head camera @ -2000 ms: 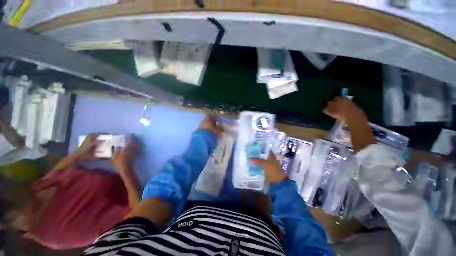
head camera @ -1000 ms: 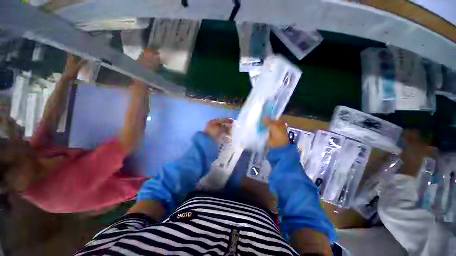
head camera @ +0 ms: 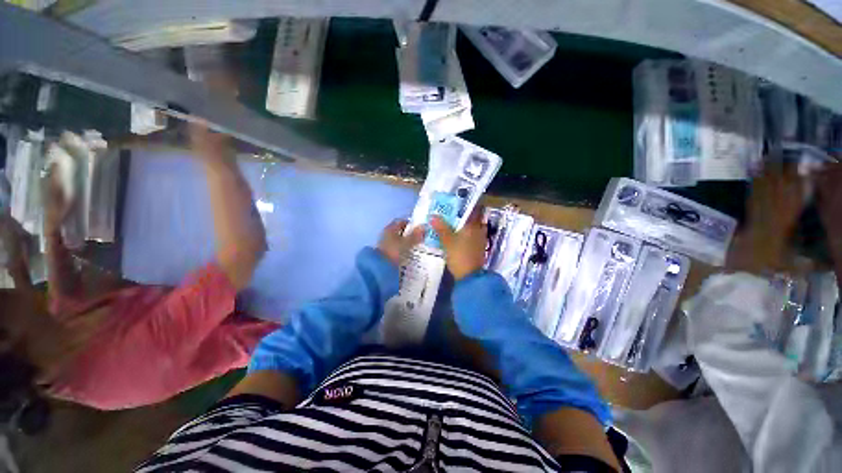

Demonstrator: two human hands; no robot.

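Note:
A long white pack with dark round pictures (head camera: 474,167) is held tilted in front of me, its top end over the conveyor's near edge. A light-blue slip (head camera: 443,211) lies on its face. My left hand (head camera: 399,242) grips the pack's lower left side. My right hand (head camera: 464,244) holds its right side, with fingers at the blue slip. A white insert card with small text (head camera: 422,282) lies below the pack, nearer my body; its upper end is covered.
Clear packs with black cables (head camera: 605,288) lie on the bench at right. More packs lie on the green conveyor (head camera: 369,125). The blue bench top (head camera: 323,226) is at left. Co-workers' arms reach in at both sides, under the overhead shelf (head camera: 572,18).
The pack has come down and towards me, now held by both hands. My right hand has moved left to the blue slip. The left co-worker's arm has shifted left.

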